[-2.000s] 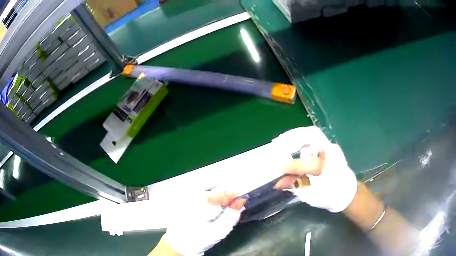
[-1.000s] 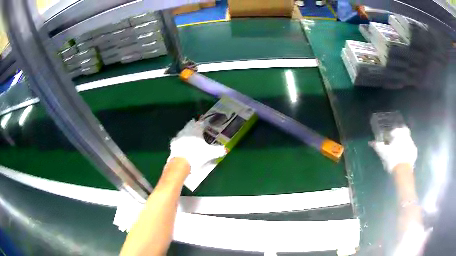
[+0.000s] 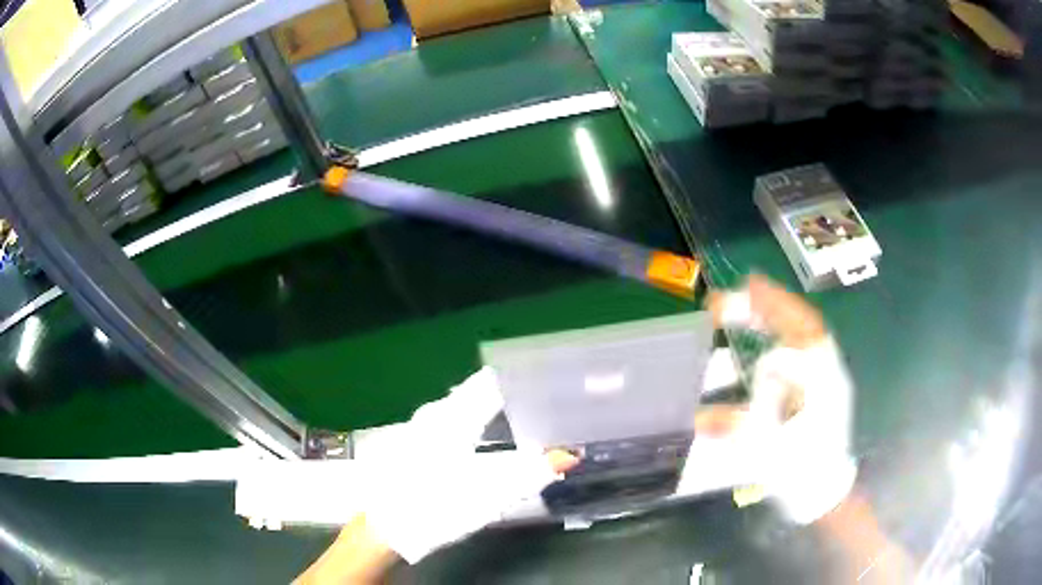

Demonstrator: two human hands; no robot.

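A grey-white retail box (image 3: 606, 383) with a dark lower panel is held up over the white ledge (image 3: 331, 489). My left hand (image 3: 457, 474), in a white glove with bare fingertips, grips its left side. My right hand (image 3: 788, 411), gloved and blurred, is at its right side with fingers on the edge. A closed box with a white hang tab (image 3: 814, 225) lies on the green surface at the right. The underside of the held box is hidden.
A purplish guide bar (image 3: 503, 223) with orange ends slants across the green belt (image 3: 423, 331). Grey metal uprights (image 3: 149, 320) stand at left. Stacked boxes (image 3: 720, 78) are at upper right; more stacks (image 3: 217, 126) stand beyond the belt, with brown cartons (image 3: 469, 14).
The box from the belt is now between both hands over the ledge. My right hand has let go of the other box, which lies on the right surface, and moved left.
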